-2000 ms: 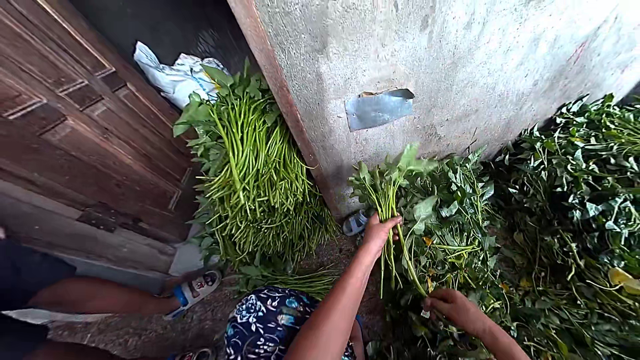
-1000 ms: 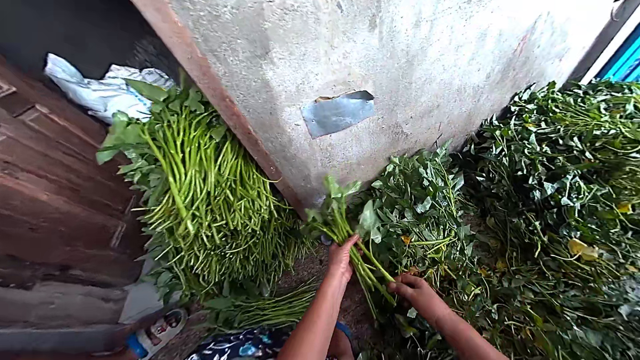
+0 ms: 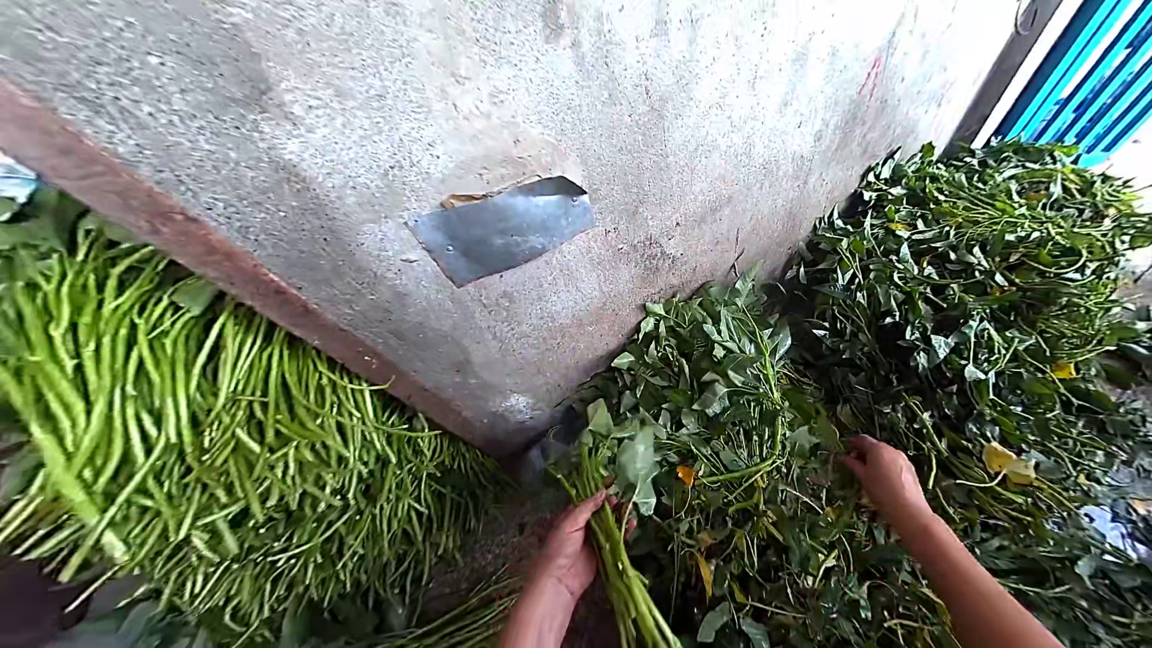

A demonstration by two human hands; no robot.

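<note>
My left hand, low in the middle of the view, grips a bunch of leafy green stems, leaves up and cut ends pointing down. Farther right, my right hand reaches over the heap of leafy greens, its fingertips at some leaves; whether it pinches one cannot be told. On the left lies a big stack of green stems, laid side by side.
A rough concrete wall with a metal patch rises behind. A larger pile of leafy greens runs along it to the right, near blue metal bars. More stems lie at the bottom.
My right hand has moved from the stem ends by my left hand out to the right, over the leaves. My left hand still holds the bunch. The view has swung right.
</note>
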